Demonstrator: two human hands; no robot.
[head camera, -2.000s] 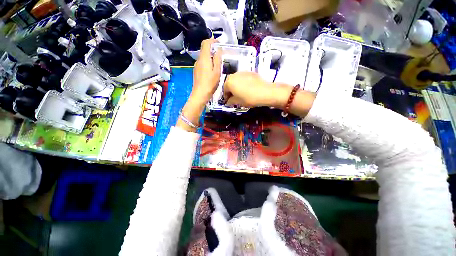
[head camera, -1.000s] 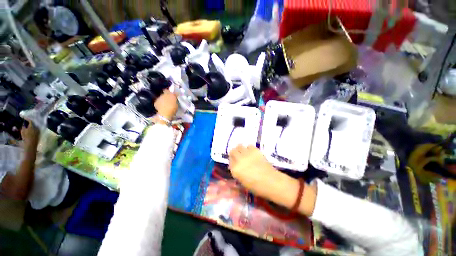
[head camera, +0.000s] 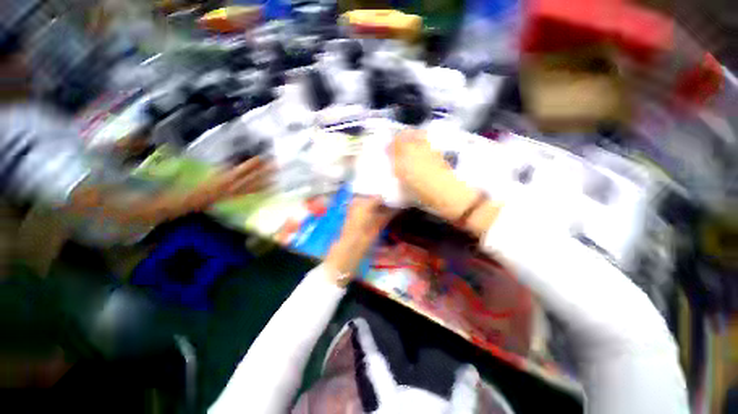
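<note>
The frame is strongly blurred. My left hand (head camera: 364, 226) is at the lower left edge of a white housing (head camera: 376, 167) near the bench's front edge. My right hand (head camera: 425, 170) is at the upper right side of the same housing. Both hands appear to hold it between them; the fingertips are smeared. More white housings (head camera: 554, 174) stand in a row to the right of my right hand, with dark openings. Screws or wires inside them cannot be made out.
Camera units with black balls (head camera: 396, 95) crowd the back left. Another person's hand (head camera: 247, 176) reaches onto the bench from the left. A cardboard carton (head camera: 573, 89) and a red basket (head camera: 599, 26) stand at the back right. A blue stool (head camera: 182, 263) is below left.
The view has swung left. My left hand has come back from the camera units to the white housing. My right hand has moved up along it. The other person's hand has reached further in.
</note>
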